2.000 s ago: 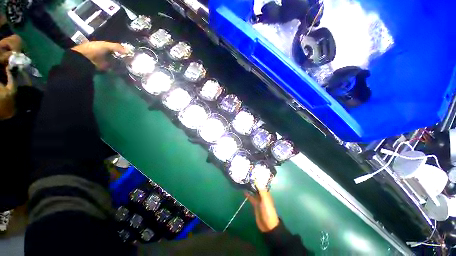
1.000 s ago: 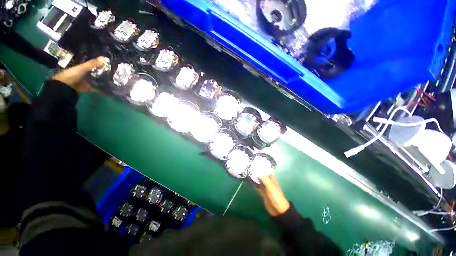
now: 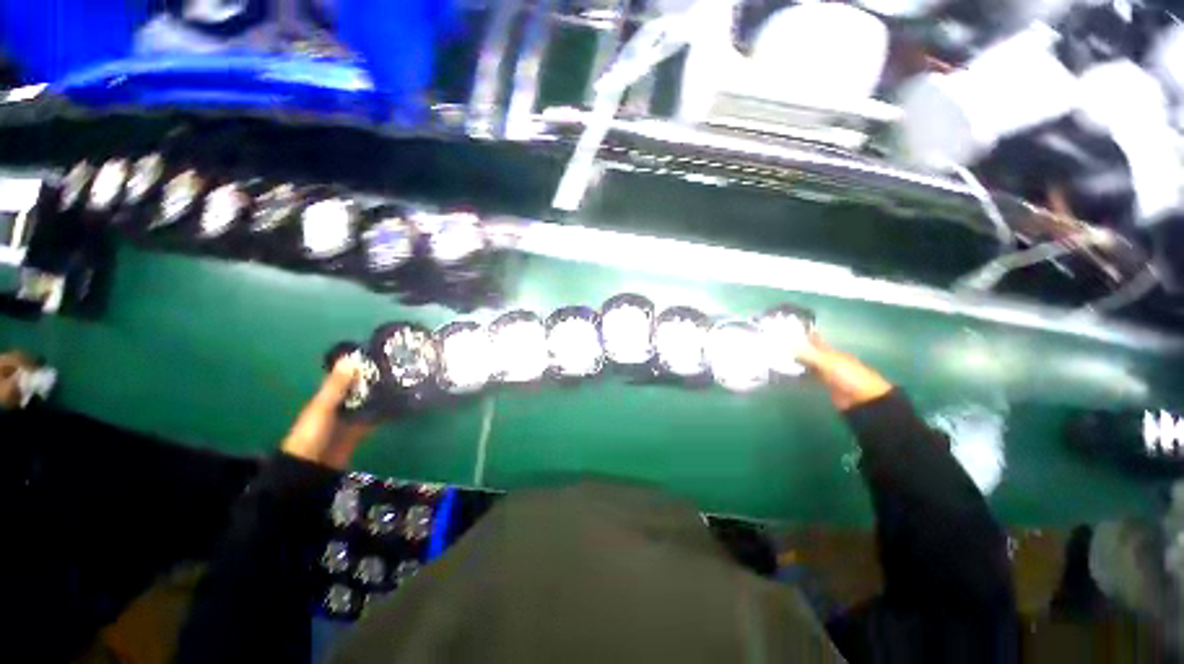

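Note:
A row of several round black camera modules (image 3: 573,343) with bright, glaring faces lies in a slightly bowed line across the green bench mat (image 3: 597,435). My left hand (image 3: 327,418) grips the module at the left end of the row. My right hand (image 3: 838,370) grips the module at the right end. The modules between my hands touch side by side. Whether they rest on the mat or are lifted slightly cannot be told. The picture is blurred.
A second row of modules (image 3: 327,228) lies behind at the left. A blue bin (image 3: 247,81) is at the upper left, white housings (image 3: 821,55) at the upper right. More modules (image 3: 370,568) sit below the bench edge. Another person's hand (image 3: 18,379) shows at the far left.
The front row between my hands has moved right along the bench, away from the back row, which stays behind. The view has turned and shifted right. Both hands still hold the row's ends.

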